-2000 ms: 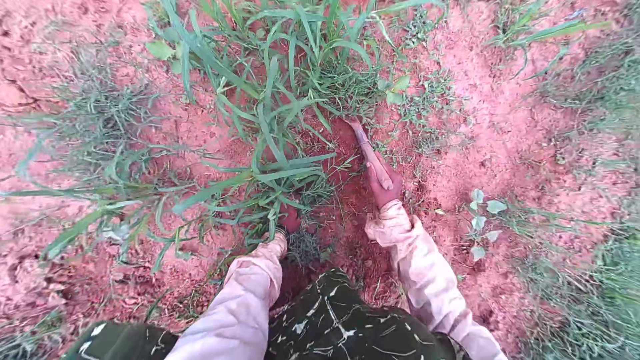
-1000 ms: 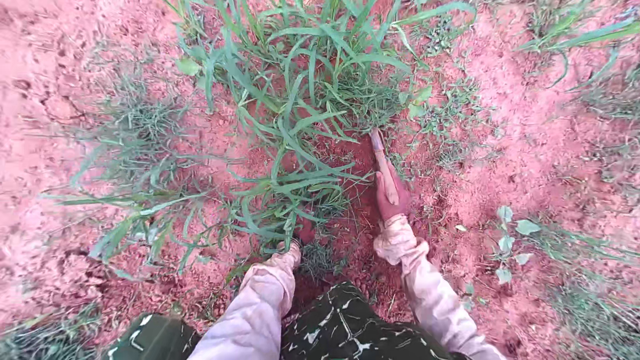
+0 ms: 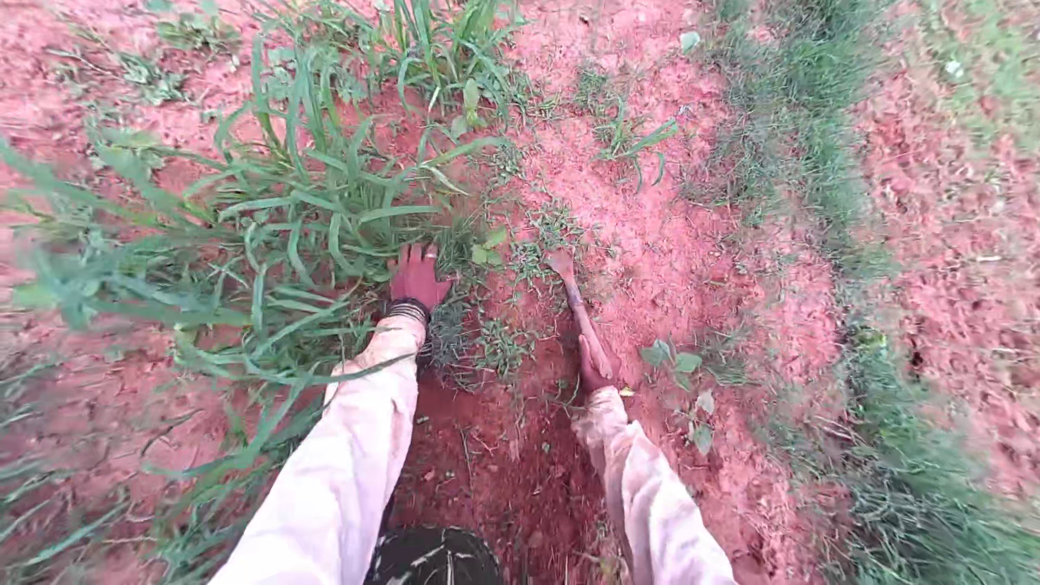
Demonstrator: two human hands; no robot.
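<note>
My left hand (image 3: pixel 418 278) reaches into the base of a clump of long-bladed grass (image 3: pixel 317 195), palm down with its fingers spread among the stems; dark bands circle the wrist. Whether any stems are between its fingers cannot be told. My right hand (image 3: pixel 597 363) is closed on the handle of a small hand tool with a wooden handle (image 3: pixel 578 305). The tool's broader far end rests at small weeds (image 3: pixel 554 227) on the reddish soil, and its exact shape is unclear.
Low broad-leaved plants (image 3: pixel 682 366) grow right of my right hand. A strip of grass (image 3: pixel 902 431) runs along the right side. A small grass tuft (image 3: pixel 638 142) stands farther ahead. Patterned dark cloth (image 3: pixel 435 556) shows at the bottom edge.
My left hand, mostly hidden low in the grass before, now shows farther forward on the clump. My right hand still holds the tool. The view has shifted.
</note>
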